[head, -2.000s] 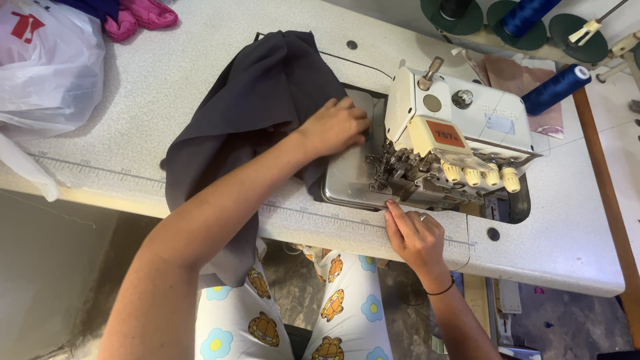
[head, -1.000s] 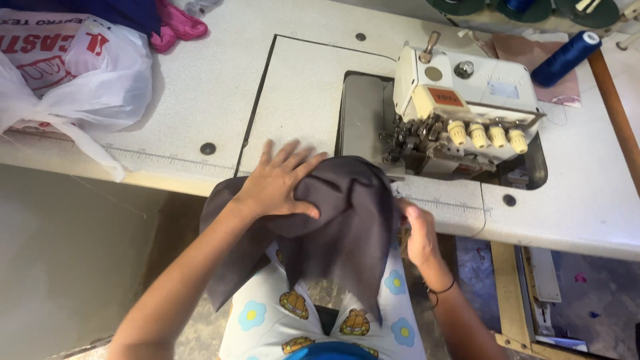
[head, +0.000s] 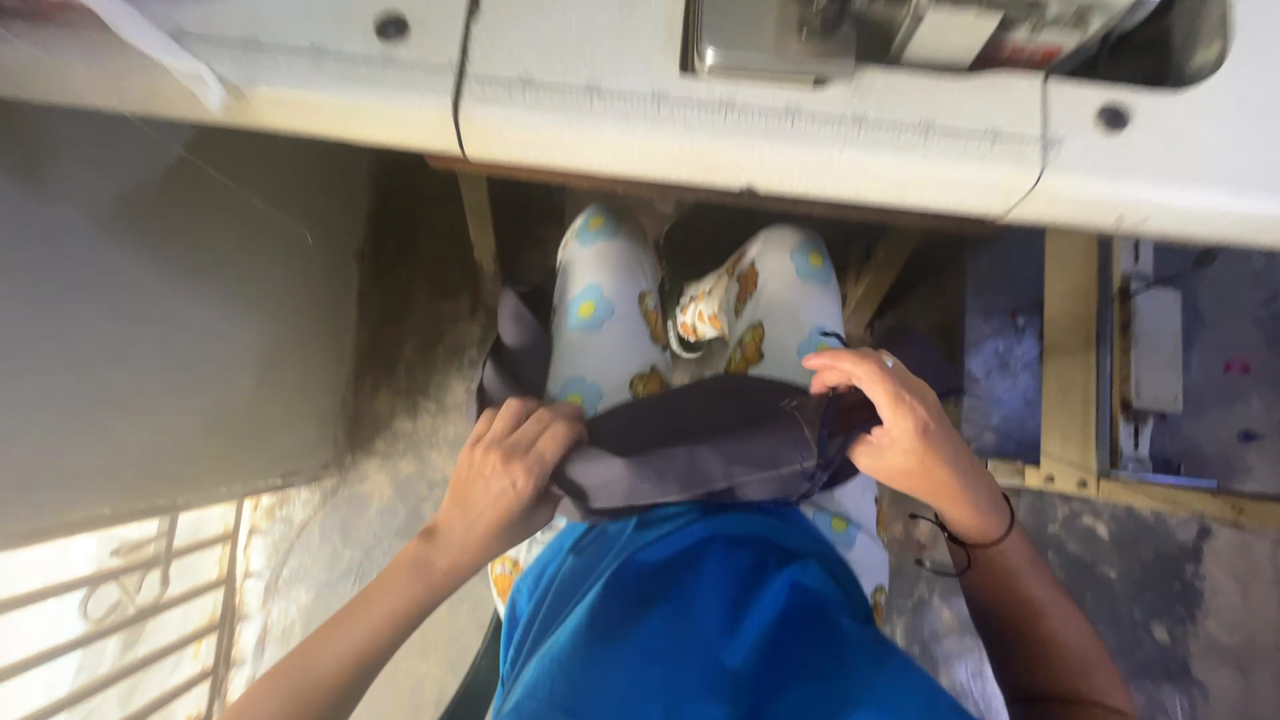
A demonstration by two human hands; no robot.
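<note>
A dark grey fabric piece (head: 700, 450) lies across my lap, over patterned trousers. Gripping its left end is my left hand (head: 515, 470), its fingers curled over the cloth. My right hand (head: 885, 420) holds the fabric's right end, where a dark blue thread edge runs; thumb and index finger are near each other there. The serger (head: 960, 35) shows only in part at the top, with its metal plate (head: 775, 40) set in the table.
The white sewing table (head: 750, 130) spans the top, with a measuring scale along its front edge. A grey panel (head: 180, 320) stands at left. Right of my legs is a wooden table frame (head: 1070, 370). Metal bars (head: 130, 620) show at lower left.
The grey fabric has moved from the tabletop beside the serger down onto my lap. Both hands have come off the table with it. The view has tilted down.
</note>
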